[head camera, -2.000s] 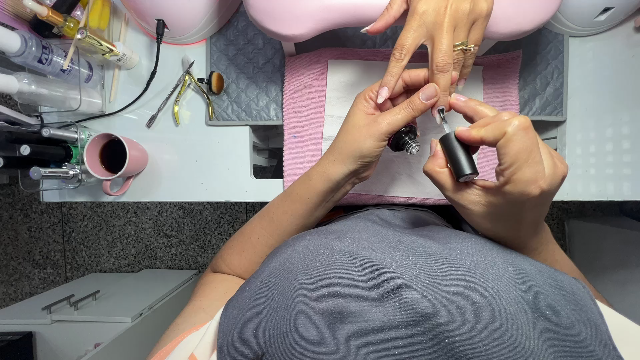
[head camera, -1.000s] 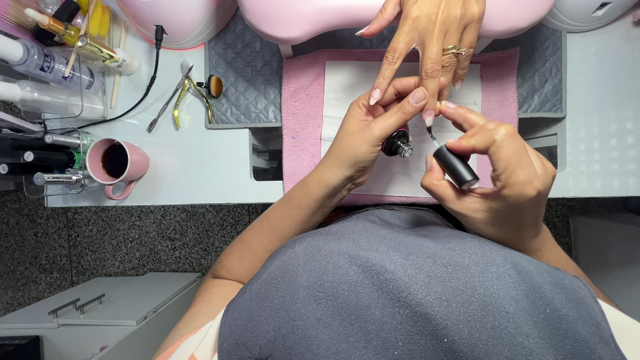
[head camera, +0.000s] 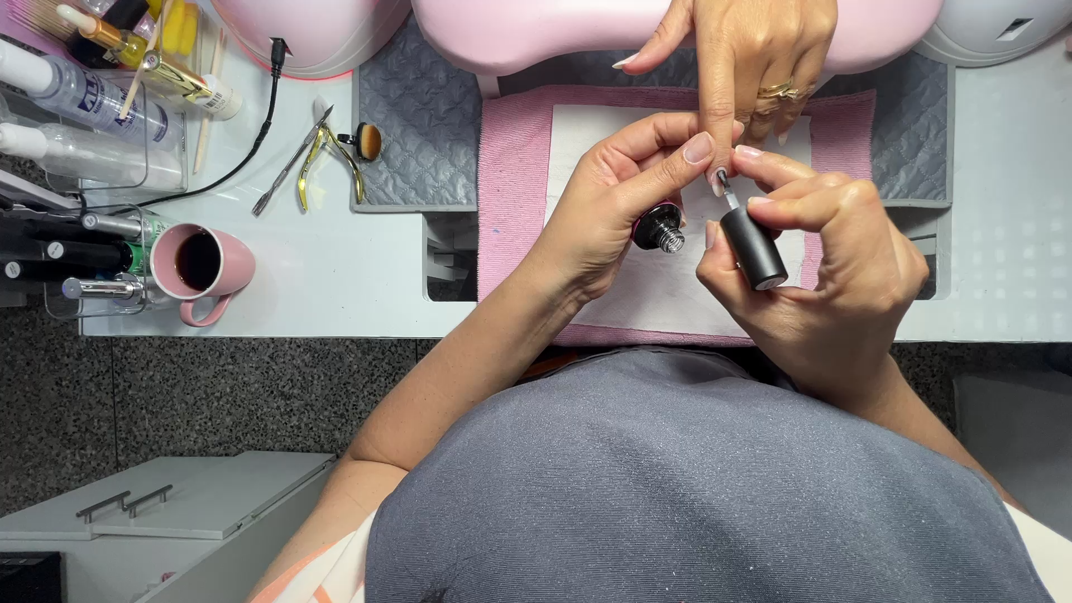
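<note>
My left hand (head camera: 624, 188) holds the black nail polish bottle (head camera: 657, 226), its open threaded neck pointing down and right, while thumb and fingers also steady the index finger of another person's hand (head camera: 745, 67). That hand comes in from the top and wears gold-colored rings (head camera: 779, 90). In my right hand (head camera: 825, 243) is the black cap (head camera: 755, 251) of a polish brush, pinched between thumb and fingers. The brush tip (head camera: 724, 178) is at the nail of the index finger. Beneath lie a white paper sheet (head camera: 578, 159) and a pink towel (head camera: 511, 184).
Left on the white table are a pink mug (head camera: 230, 264) with dark liquid, gold-handled cuticle nippers (head camera: 310, 167), a metal cuticle pusher (head camera: 293, 159), a round brush (head camera: 367, 141), a black cable (head camera: 272, 100) and bottles in clear holders. A pink armrest (head camera: 519, 33) spans the top.
The brush in my right hand has moved slightly at the index fingernail, off the tip and back onto the nail. My left hand keeps its hold on the bottle and finger.
</note>
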